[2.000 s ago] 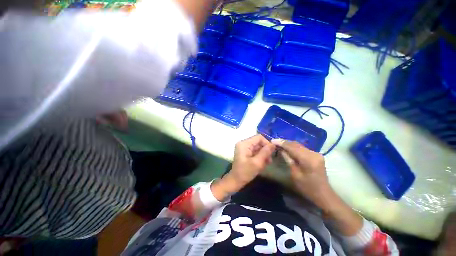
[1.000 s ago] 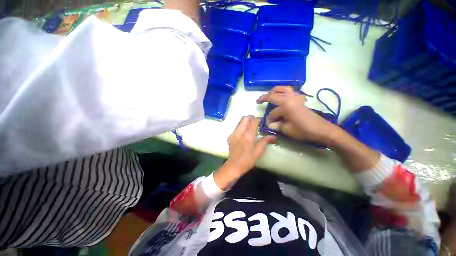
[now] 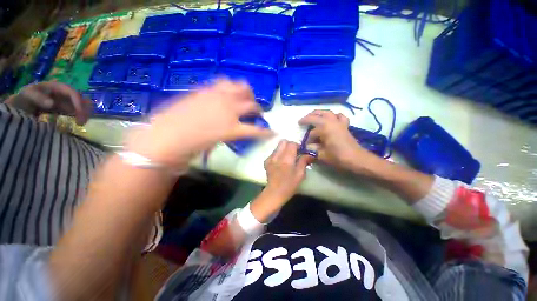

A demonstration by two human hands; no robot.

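A glossy blue case point(image 3: 371, 140) lies under my right hand, mostly hidden by it, with a cord looping from its far right side. My left hand point(image 3: 285, 169) has its fingertips closed at the near left end of this case. My right hand point(image 3: 334, 140) reaches over the case, fingers bent down onto the same end. What lies between the fingertips is small and blurred; I see only a thin dark blue edge, rim or cord. A second blue case point(image 3: 437, 150) lies to the right of my right hand.
Rows of blue cases point(image 3: 315, 82) lie ahead and to the left. A neighbour's blurred hand point(image 3: 200, 120) reaches over a tilted case point(image 3: 248, 136) left of mine. Another hand point(image 3: 50, 100) is at far left. A ridged blue stack point(image 3: 489, 64) stands at right; loose cords point(image 3: 421, 17) lie behind.
The neighbour's white sleeve has left the front, baring the left rows; a blurred forearm now crosses there. My fingertips have come together at the case end. The right-hand case sits slightly further left.
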